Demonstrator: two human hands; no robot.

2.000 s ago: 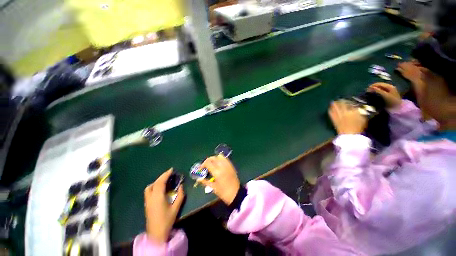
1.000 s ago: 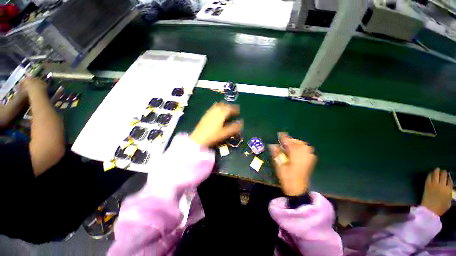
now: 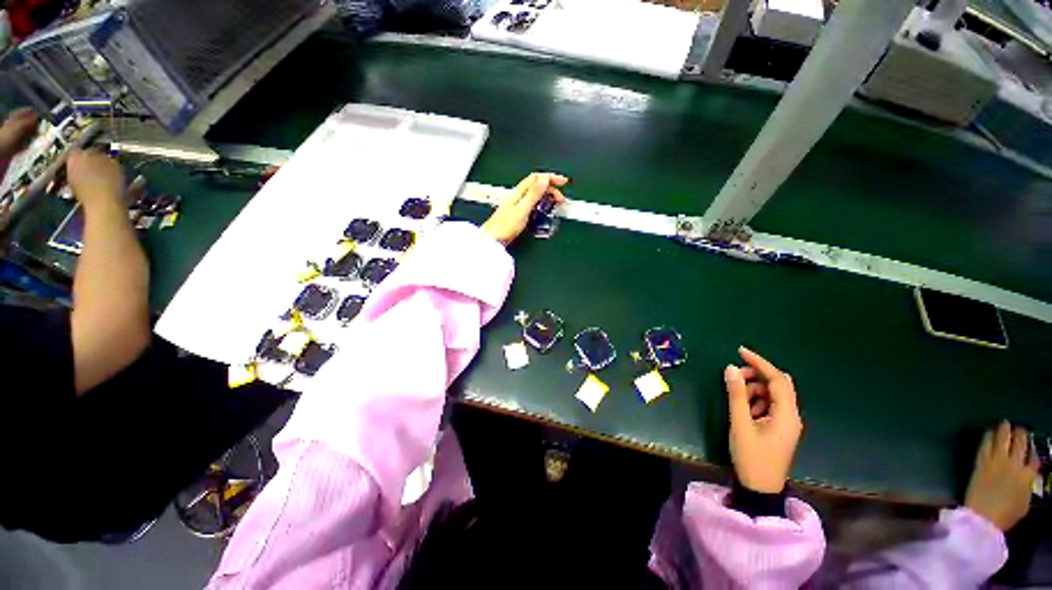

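Three dark rounded-square display modules lie in a row on the green bench: a left one [image 3: 542,331], a middle one [image 3: 594,348] and a right one [image 3: 664,347]. Each has a small white square with a yellow edge on its near side. My left hand [image 3: 525,207] is stretched forward to the pale centre strip, with its fingers on a single dark and clear module [image 3: 545,219]; the fingers partly cover it. My right hand [image 3: 761,421] is to the right of the row, empty, fingers curled and apart.
A white tray [image 3: 260,219] with paired rows of dark modules is at the left, partly behind my left sleeve. A metal post [image 3: 796,127] stands on the centre strip [image 3: 623,217]. A smartphone [image 3: 961,317] lies at the right. Another person's arm is at left, a hand at right.
My left hand has moved forward from the row to the single module on the strip. My right hand has moved right and away from the modules. Three modules now lie uncovered.
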